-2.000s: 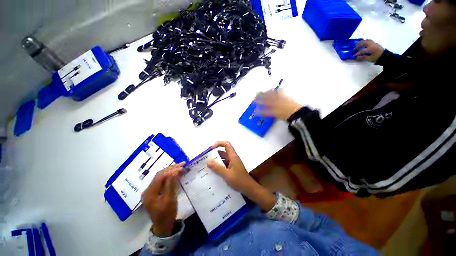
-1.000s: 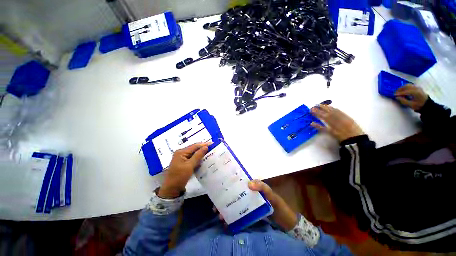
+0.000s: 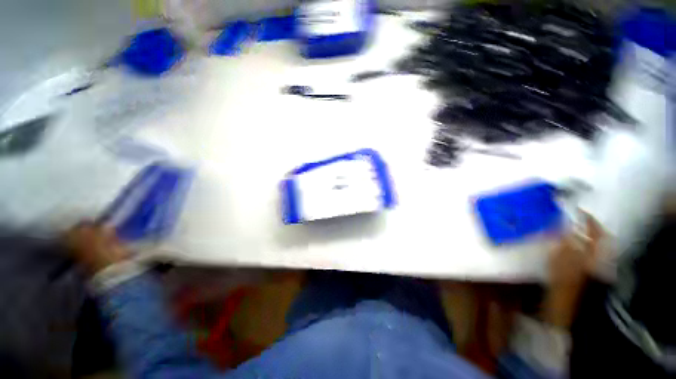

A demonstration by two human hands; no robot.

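The frame is strongly blurred. My left hand [image 3: 95, 248] is at the lower left, at the near edge of the white and blue packed boxes [image 3: 150, 201]; whether it grips one cannot be told. My right hand [image 3: 567, 270] is at the right, beside the near right edge of a blue tray [image 3: 519, 212] on the table; its fingers are smeared and its grip is unclear. The flat stack of retail boxes [image 3: 337, 189], white with blue flaps, lies in front of me between my hands, untouched.
The black cable pile [image 3: 519, 74] is at the back right. A single cable [image 3: 315, 93] lies left of it. A second box stack [image 3: 335, 29] and blue pieces [image 3: 152, 52] are at the back. A co-worker's dark sleeve [image 3: 648, 296] is at the right edge.
The view has swung left. My hands have parted: the left has moved to the packed boxes, the right towards the blue tray. The box they held is no longer between them.
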